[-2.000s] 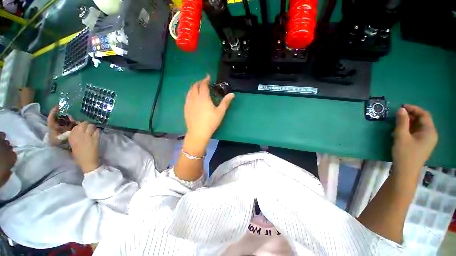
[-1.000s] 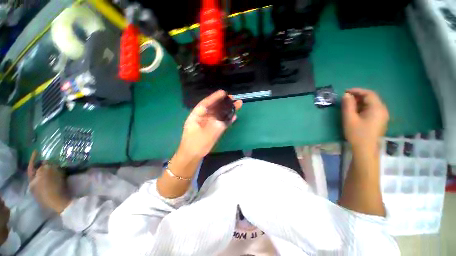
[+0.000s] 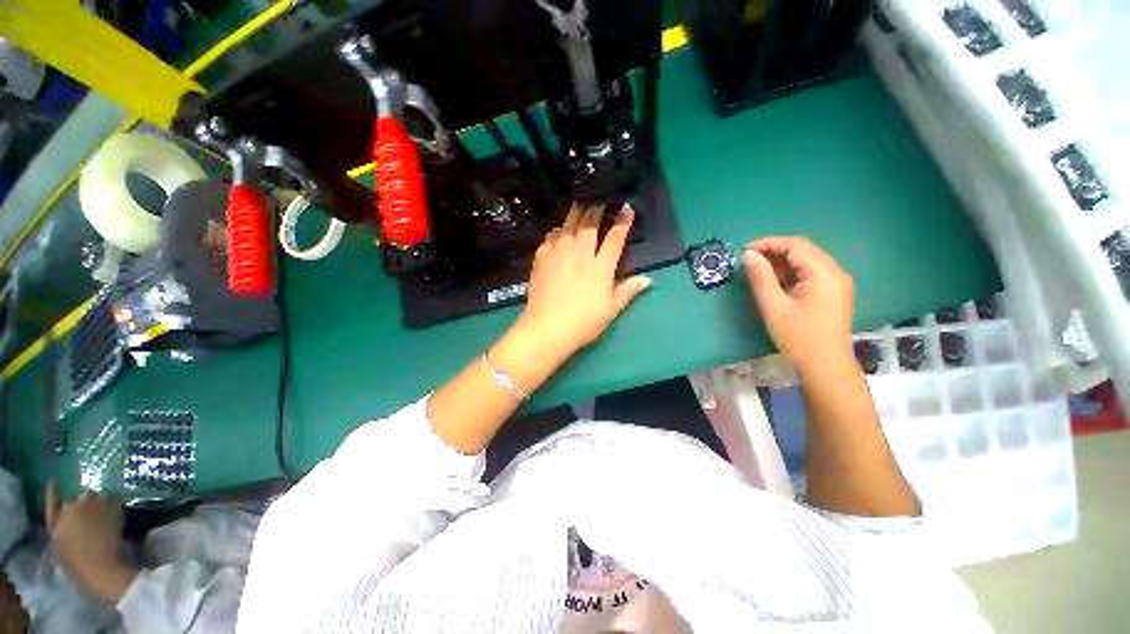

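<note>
My left hand (image 3: pixel 576 279) reaches over the black base plate (image 3: pixel 465 300) of the press fixture, its fingertips at the right-hand station; whether it holds a module there is hidden. My right hand (image 3: pixel 799 297) hovers over the green mat with thumb and forefinger together; anything small between them cannot be made out. A black camera-like module (image 3: pixel 711 265) with a round ring on top lies on the mat between my hands, just right of the base plate and left of my right fingertips. Two red clamp handles (image 3: pixel 400 183) hang at the left and middle stations.
A white blister tray (image 3: pixel 979 427), partly filled with modules, is below the bench edge at right. Stacked white trays with black parts (image 3: pixel 1026 97) rise at far right. A tape ring (image 3: pixel 311 227) and grey dispenser (image 3: pixel 217 235) are at left. A neighbour's hand (image 3: pixel 89 535) is at lower left.
The view has shifted to the right. My left hand held a dark module in front of the fixture a second ago and now reaches onto the right-hand station. My right hand stays beside the mat module.
</note>
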